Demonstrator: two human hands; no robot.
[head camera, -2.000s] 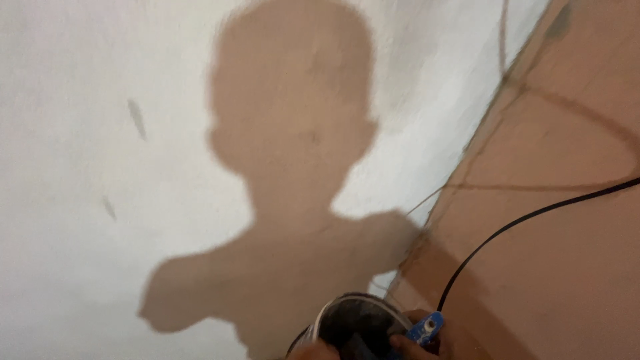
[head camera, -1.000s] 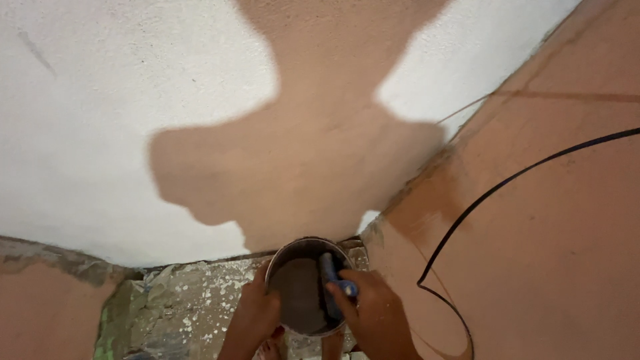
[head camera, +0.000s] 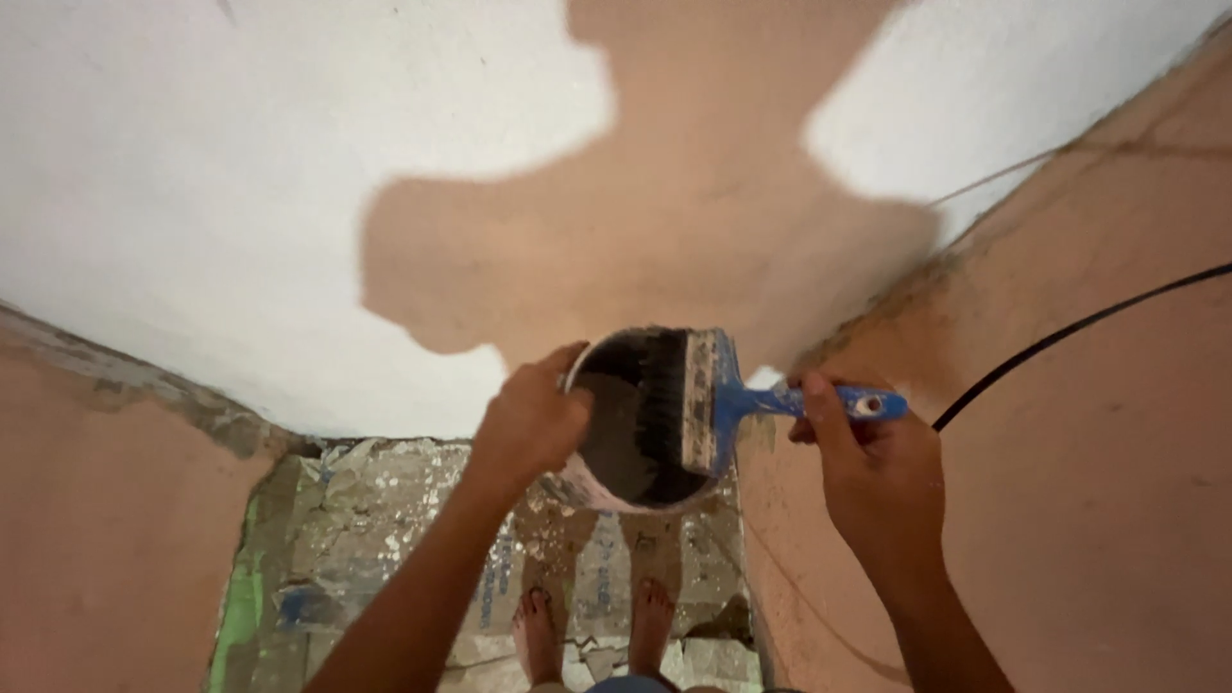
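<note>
My left hand (head camera: 534, 419) grips the rim of a round paint bucket (head camera: 597, 489), its thumb over the edge. Dark-looking liquid (head camera: 608, 433) lies inside; its true colour is hard to tell in the shade. In my right hand (head camera: 871, 452) is the blue handle of a wide paintbrush (head camera: 724, 404). The brush lies across the right side of the bucket's mouth, dark bristles pointing left over the liquid, with pale paint smears on its ferrule. The underside of the bucket is hidden.
Ahead rises a white wall (head camera: 289, 231) bearing my shadow. Bare plaster walls (head camera: 1078, 462) stand on both sides, and a black cable (head camera: 1078, 332) curves along the right one. My bare feet (head camera: 653, 616) are on paint-spattered sheeting (head camera: 385, 500) that covers the floor.
The view has tipped down since the earliest frame. A second ago the brush was deeper inside the bucket; now my right hand is farther right and the bristles show broadside at the mouth.
</note>
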